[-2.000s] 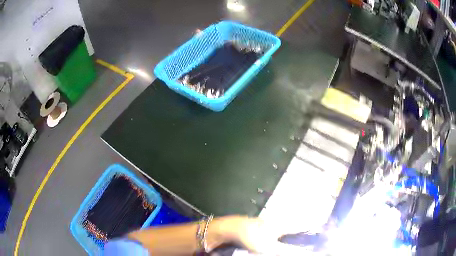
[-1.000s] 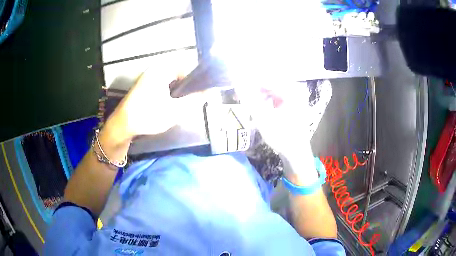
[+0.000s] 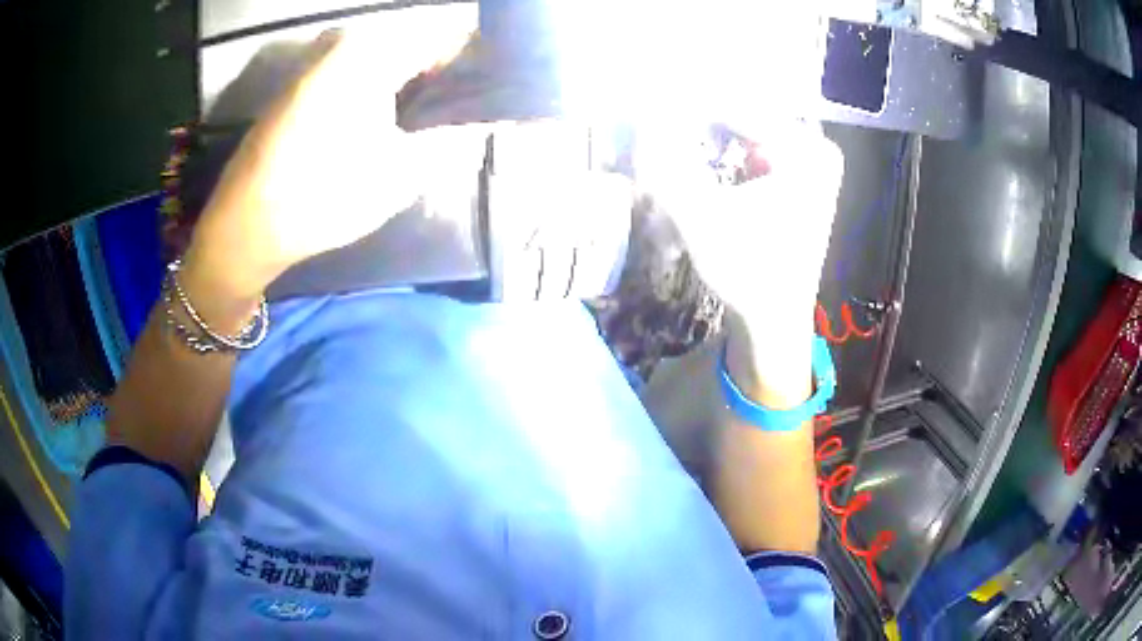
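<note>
My left hand, with a silvery bracelet, is closed around a dark bundle that looks like black cables. Small red and yellow cable ends show behind the wrist at the left. My right hand, with a blue wristband, is right of the grey-white machine. Its fingers are washed out by glare, with a small reddish and silvery bit near them; its hold cannot be told. Faint dark lines show on the machine's pale front plate. The work point between the hands is hidden by glare.
A pale divided tray lies beyond my left hand. A crinkled bag with dark bits hangs below the machine. A blue basket of dark cables is at lower left. A red coiled hose hangs at right; a dark rectangle is upper right.
My view has turned from the table and basket to the machine. Since one second ago, hands and machine sit higher in view, and the right hand looks more bent at the fingers.
</note>
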